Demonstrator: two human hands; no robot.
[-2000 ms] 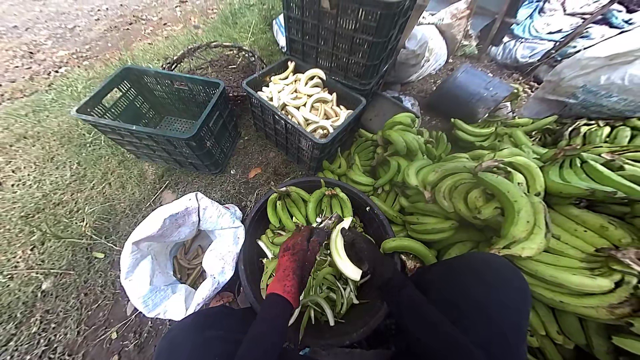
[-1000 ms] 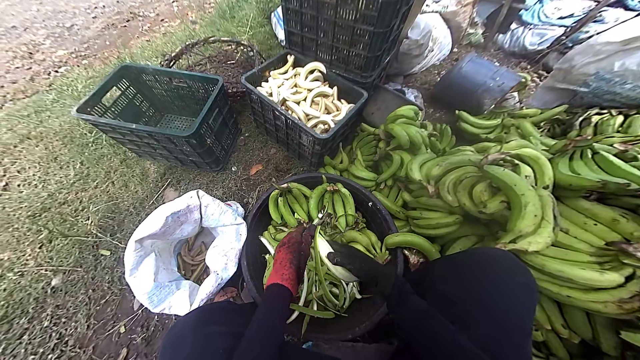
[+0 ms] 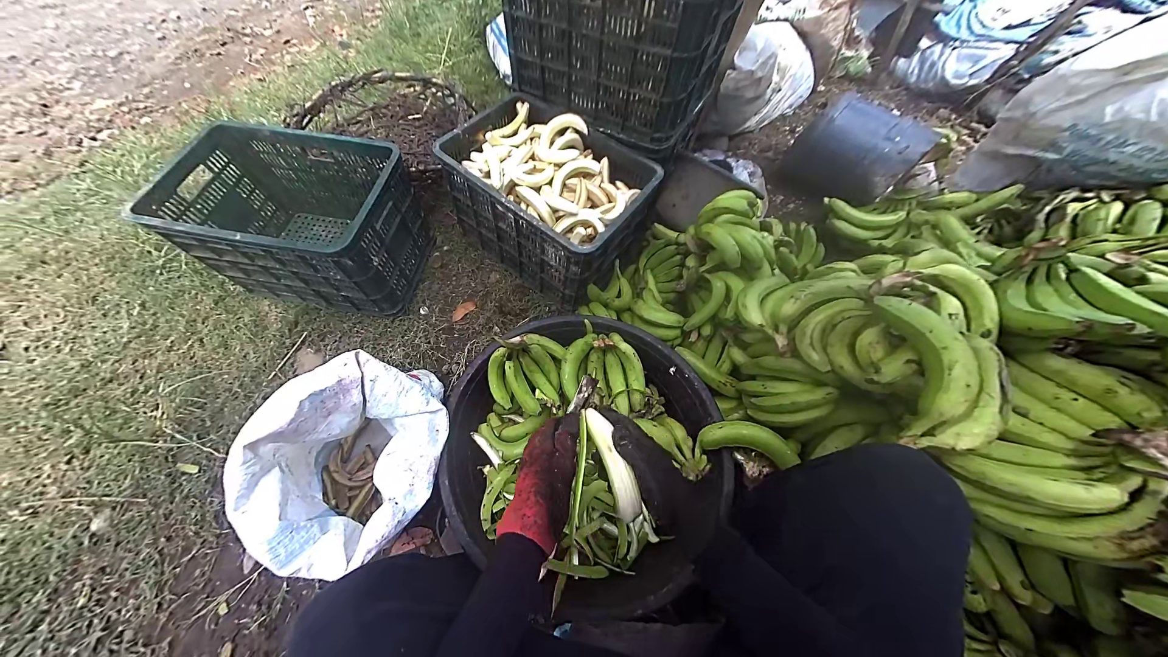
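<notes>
A round black tub (image 3: 470, 529) stands between my knees, with green banana bunches (image 3: 602, 365) and strips of green peel (image 3: 593, 520) inside. Over it my left hand (image 3: 545, 470), in a red and black glove, holds a partly peeled green banana (image 3: 613, 465) near its dark stem end. Its pale flesh shows on the right side, and a green strip hangs along the left. My right hand (image 3: 662, 465), darkly gloved, is against the right side of that banana; its fingers are hard to make out against the dark tub, and no tool can be made out.
Peeled bananas (image 3: 557, 178) fill a dark crate (image 3: 547, 255) ahead, beside a green crate (image 3: 301, 237) and stacked crates (image 3: 620, 73). A white sack (image 3: 265, 493) with brownish pieces stands left of the tub. Green bananas (image 3: 949, 347) are heaped at right, below a tipped black bucket (image 3: 853, 146).
The pale peeled banana seen raised between my hands two seconds ago now hangs lower, or is another one; I cannot tell which. Both hands stay over the tub.
</notes>
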